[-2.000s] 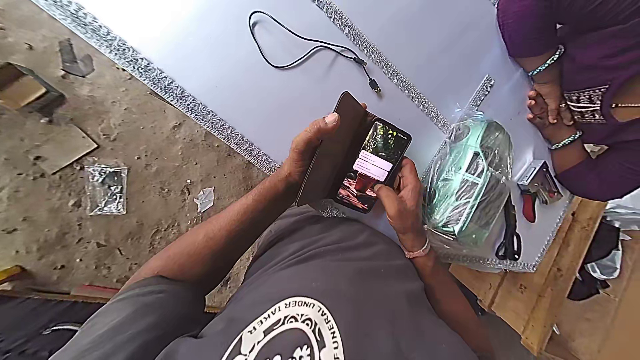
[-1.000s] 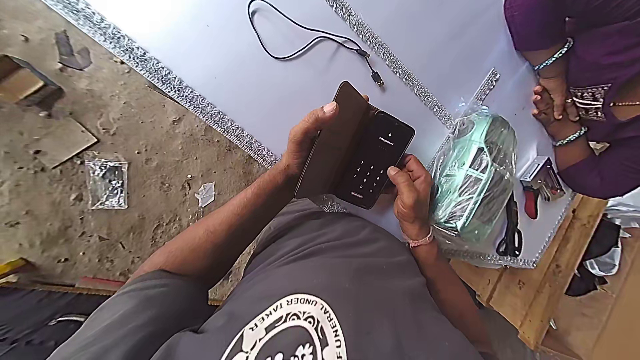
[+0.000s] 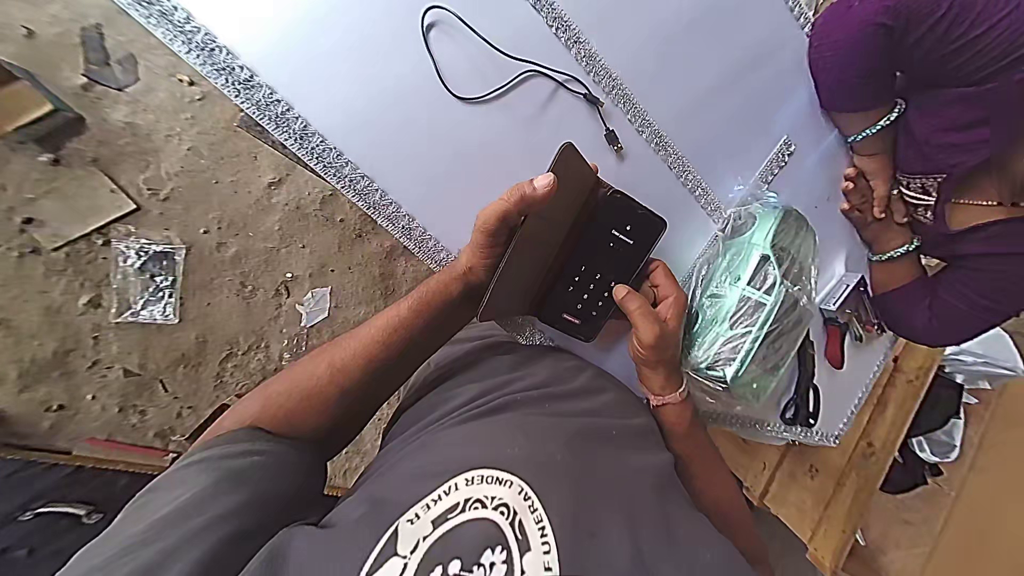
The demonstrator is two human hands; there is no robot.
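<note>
My left hand grips the open cover of a dark flip-case smartphone, its thumb on the cover's upper edge. The phone's screen faces up and shows a dark number keypad. At the phone's right edge is my right hand, its thumb over the keypad and its fingers partly hidden behind the phone. Whether those fingers also bear the phone's weight is hard to tell. Beyond the phone, a black USB cable lies looped on the white sheet-covered table.
A plastic-wrapped green object lies right of my right hand, beside a black strap and a red-handled tool. A person in purple rests clasped hands at the right. Wooden planks are at lower right; a clear packet lies on the dirt ground.
The phone's screen has gone from a lit picture with a pale pop-up box to a dark keypad. My right thumb has shifted over the keypad.
</note>
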